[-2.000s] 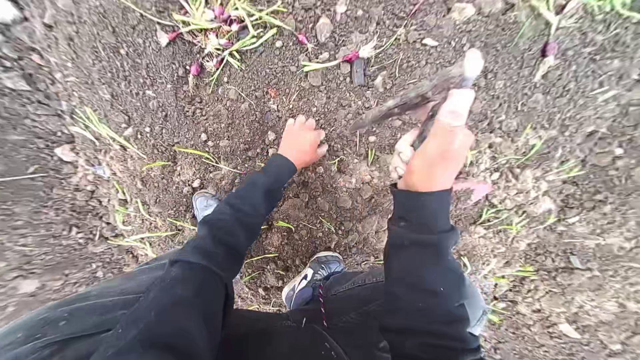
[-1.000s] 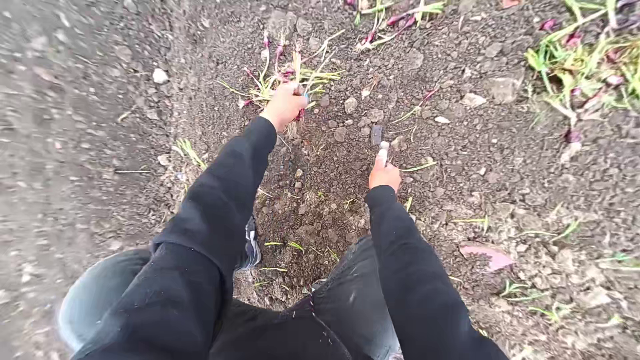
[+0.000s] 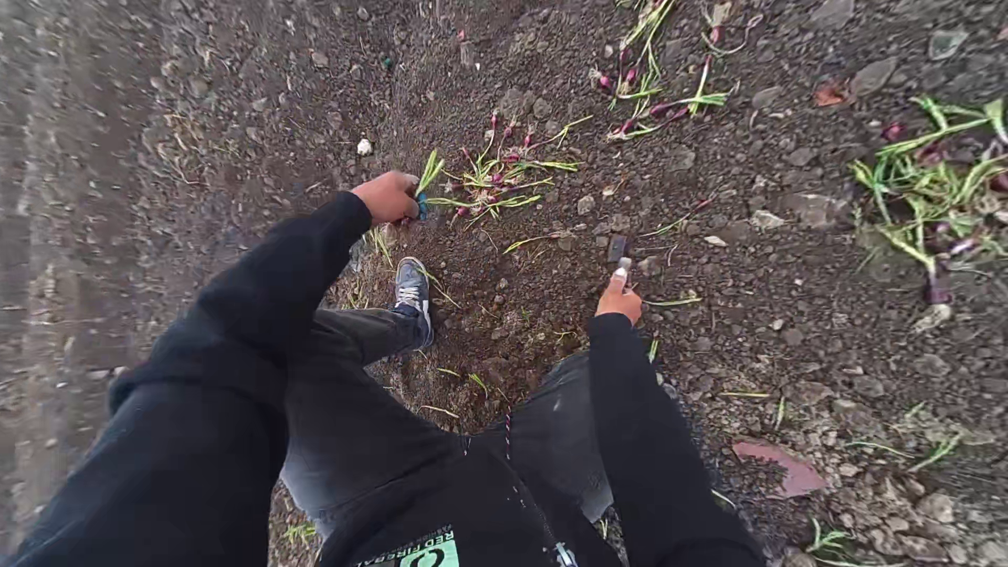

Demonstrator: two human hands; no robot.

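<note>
My left hand (image 3: 390,198) is at the left edge of a loose pile of small red onions with green tops (image 3: 496,177). Its fingers are closed on green onion leaves (image 3: 430,173), with a small blue item (image 3: 422,206) at the fingertips. Lower right of the pile, my right hand (image 3: 620,298) is closed around the handle of a tool (image 3: 624,264), whose pale end shows above the thumb. A dark flat piece (image 3: 617,248) lies just beyond that end; whether it belongs to the tool I cannot tell.
More red onions (image 3: 661,106) lie at the top, and a larger heap (image 3: 937,189) is at the right. Stones and cut leaves are scattered over the soil. A reddish flat scrap (image 3: 780,466) lies lower right. My shoe (image 3: 413,295) stands below my left hand.
My left hand has moved from the onion pile to its left edge. Two seconds ago my right hand held a long dark tool raised; now that hand is low near the ground. The view has shifted.
</note>
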